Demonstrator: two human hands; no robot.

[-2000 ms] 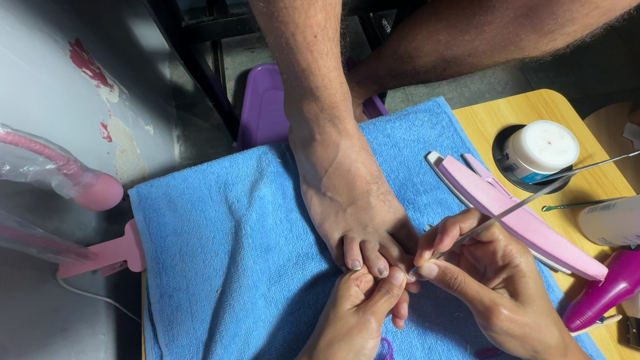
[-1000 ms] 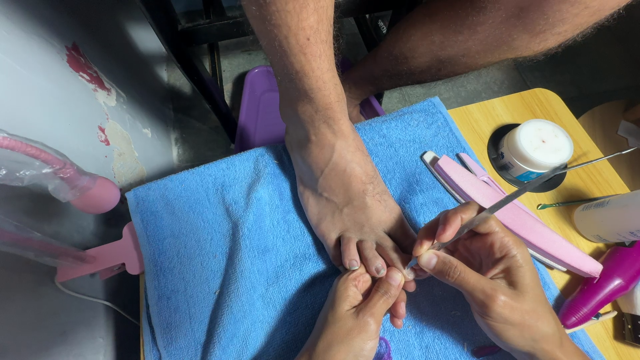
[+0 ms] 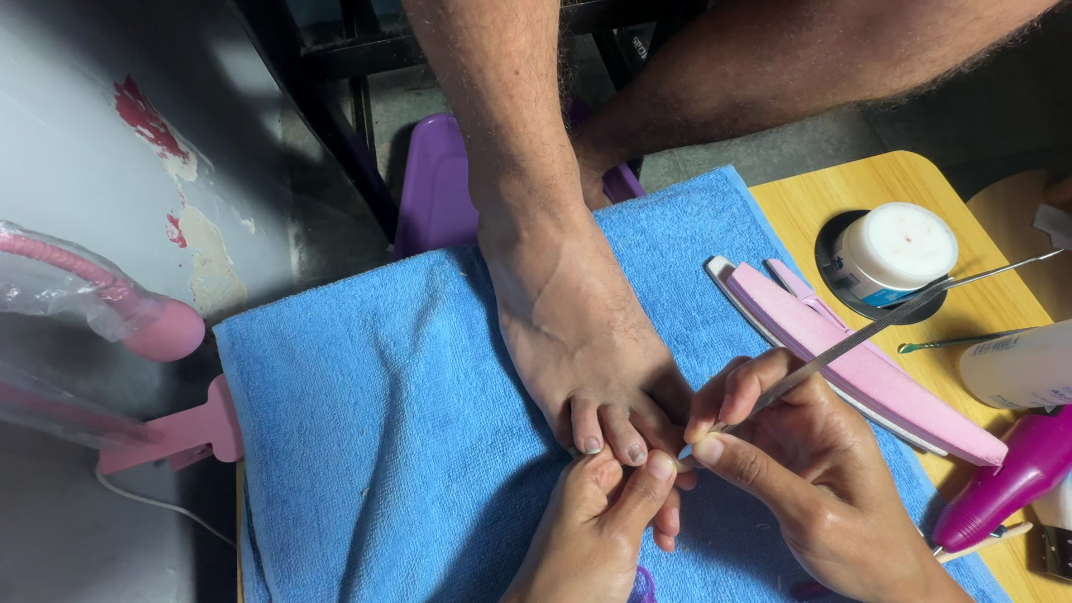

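Another person's bare foot (image 3: 578,327) rests on a blue towel (image 3: 318,402), toes toward me. My left hand (image 3: 607,511) grips a toe of this foot between thumb and fingers. In my right hand (image 3: 804,461) is a long thin metal nail tool (image 3: 846,343), held like a pen, its flat tip at the nail of the gripped toe. My fingers partly hide that toe. Right of the foot lie pink nail files (image 3: 871,360), stacked at a slant on the towel and the wooden table (image 3: 888,180).
A white-lidded jar (image 3: 896,247) stands in a black round recess. A plastic bottle (image 3: 1022,364), a green-tipped tool (image 3: 930,344) and a magenta device (image 3: 1005,481) lie at the right. A pink clamp (image 3: 176,427) and a plastic-wrapped pink lamp arm (image 3: 75,264) are at the left, beside the wall.
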